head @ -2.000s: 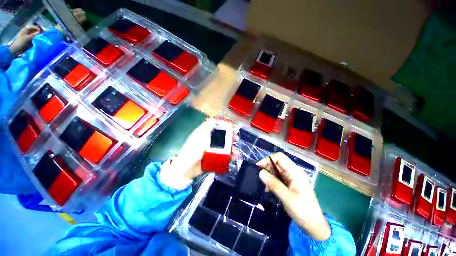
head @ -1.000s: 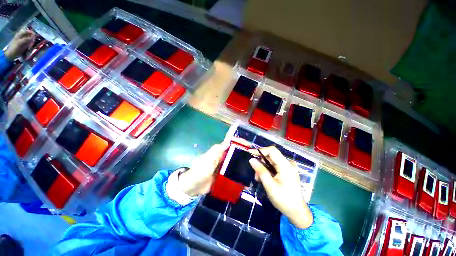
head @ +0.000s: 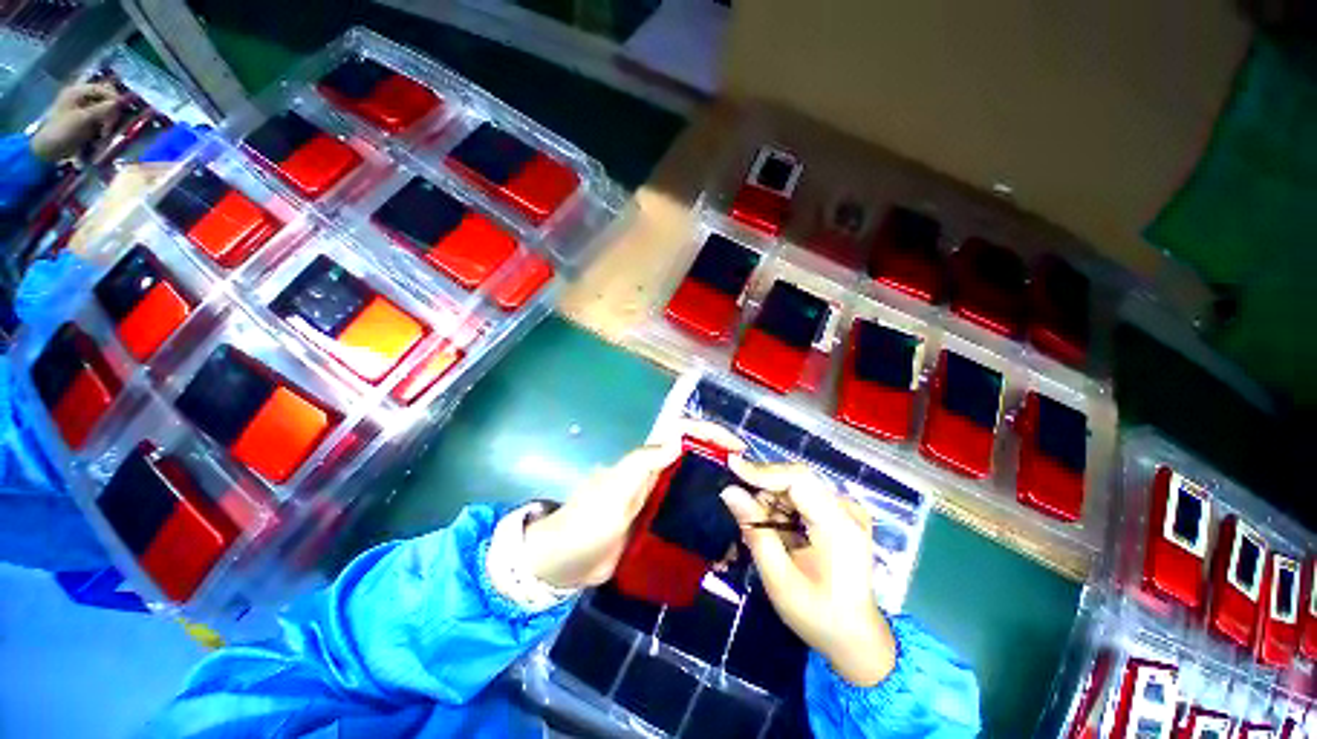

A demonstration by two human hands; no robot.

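Note:
My left hand [head: 592,523] holds a red device housing [head: 662,566] over the panel tray [head: 624,679]. A black screen panel [head: 696,505] lies on the upper part of the housing, and no white frame shows there. My right hand [head: 812,563] is at the housing's right edge, with thumb and fingertips at the panel's upper right corner. A thin dark sliver, perhaps tweezers [head: 777,523], is held in the right fingers. Its tip is unclear. The clear panel tray holds several dark panels in a grid beneath the hands.
A large tilted unit tray [head: 412,378] stands at left. The housing tray [head: 867,332] lies on cardboard [head: 614,296] behind the panel tray. More trays with white-framed housings [head: 1184,537] are at right. Another person's hand [head: 75,119] and blue sleeve show at upper left.
The housing, upright with its white frame showing at first, was brought to the panel and tilted over the tray. The panel now covers the window, and the white frame no longer shows.

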